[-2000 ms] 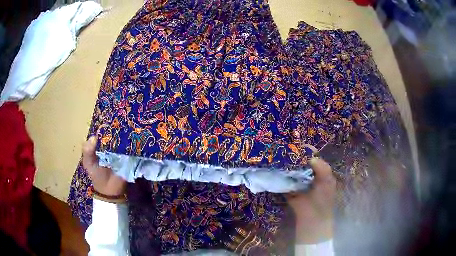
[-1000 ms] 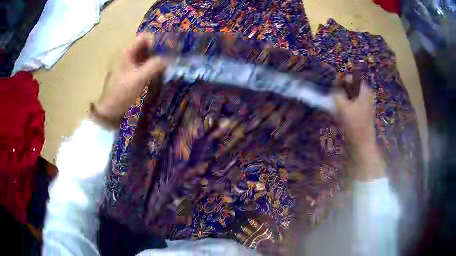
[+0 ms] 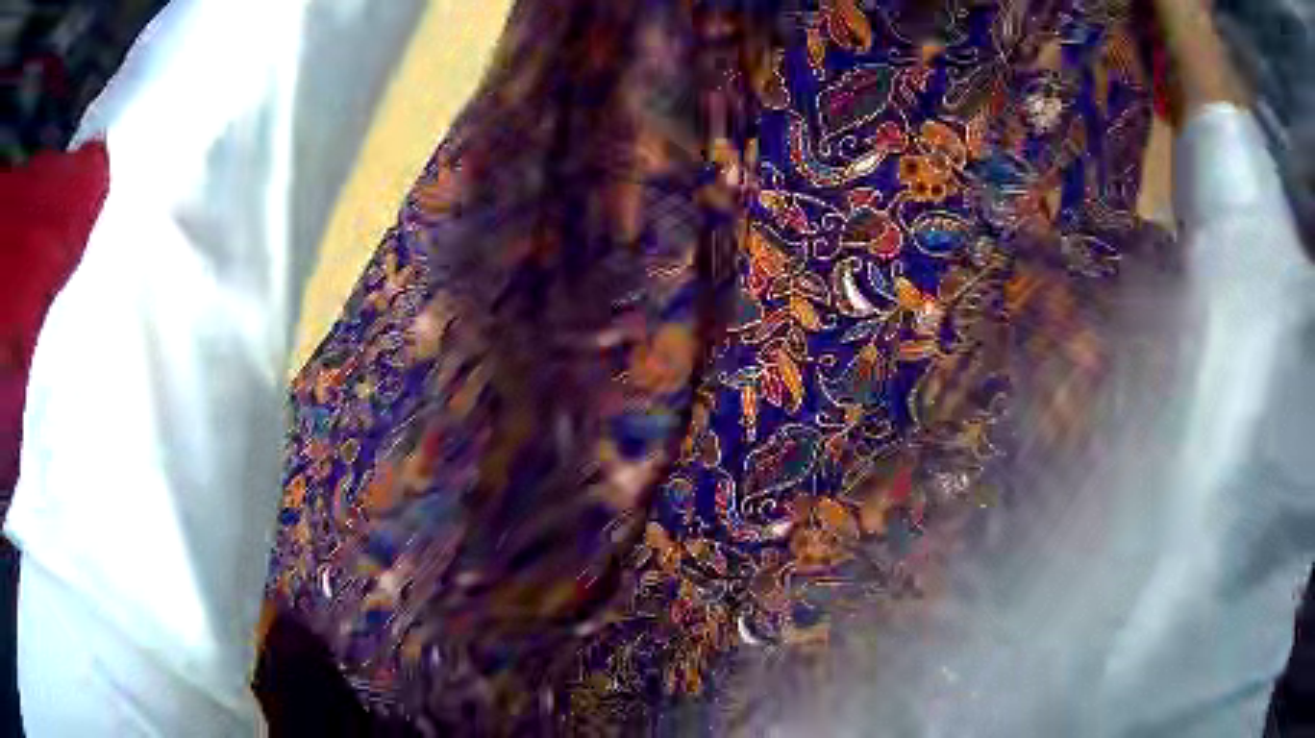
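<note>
The printed garment [image 3: 851, 332], dark blue with orange, red and white floral motifs, fills the middle of the view. It hangs close to the camera and its left part is blurred. Both of my arms in white sleeves reach up along the two sides of it. My left hand is out of the picture past the top edge. At the top right only a bit of skin at my right wrist [image 3: 1191, 55] shows above the sleeve; the fingers are not visible. The pale gathered edge is not in view.
A strip of the tan table [image 3: 382, 195] shows between my left sleeve and the garment. Red cloth [image 3: 43, 274] lies at the far left. A dark area is at the lower left, under the garment.
My hands have moved up and away, out of the frame or to its top edge. The garment has risen close to the camera, and its pale edge has left the view.
</note>
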